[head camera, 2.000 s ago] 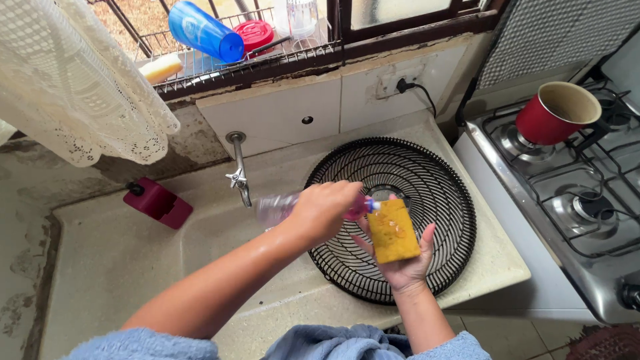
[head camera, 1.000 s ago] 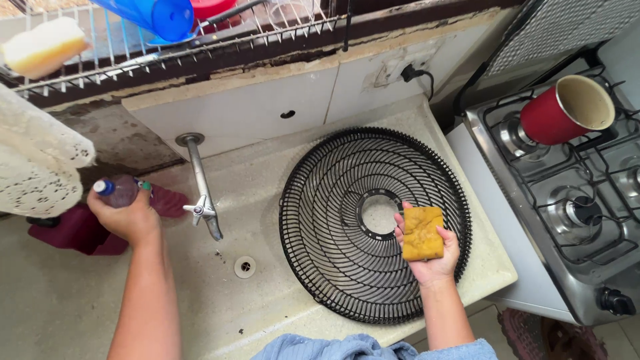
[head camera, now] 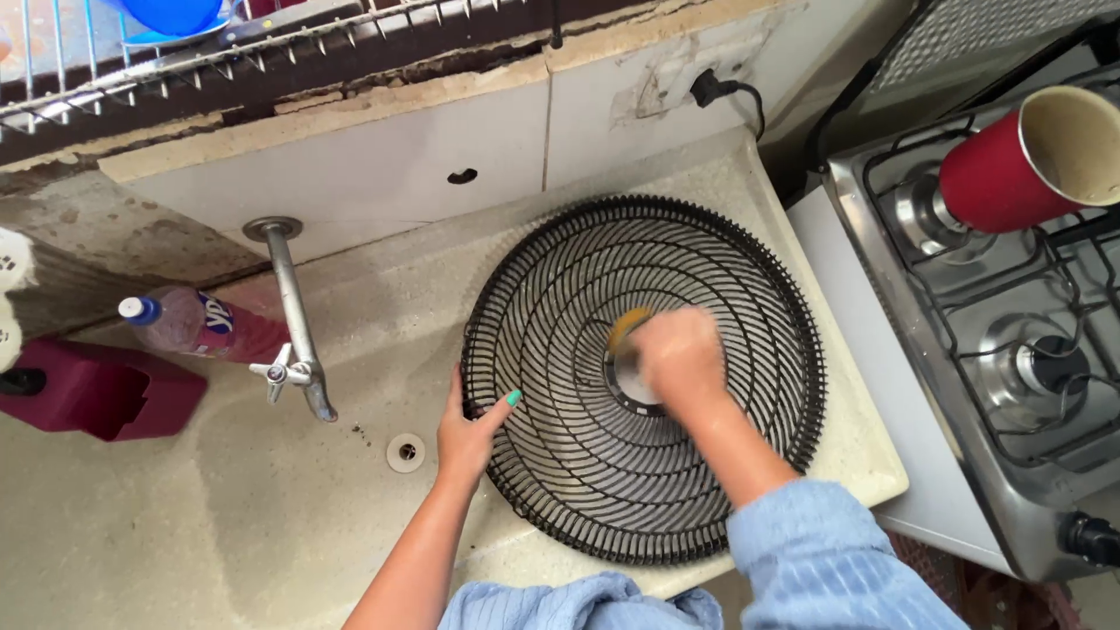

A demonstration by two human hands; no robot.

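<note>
A round black fan grille (head camera: pixel 569 437) lies on the right part of the stone sink counter. My left hand (head camera: pixel 468 433) grips the grille's left rim, thumb on top. Near the grille's center, my right hand (head camera: pixel 687 359), slightly blurred, holds a yellow sponge (head camera: pixel 628 328) against the bars; most of the sponge is hidden by the hand. A plastic bottle of pink liquid (head camera: pixel 210 324) with a blue and white cap stands behind the tap, at the left.
A metal tap (head camera: pixel 297 324) juts over the basin beside the drain (head camera: pixel 406 452). A maroon plastic holder (head camera: pixel 114 389) sits at far left. On the right, a red pot (head camera: pixel 1015 166) rests on the gas stove (head camera: pixel 945 420). A wire rack (head camera: pixel 262 39) runs above the tiled wall.
My left hand has let go of the bottle near the maroon holder and moved right to the grille's rim. My right hand has turned over and brought the sponge down to the grille's center.
</note>
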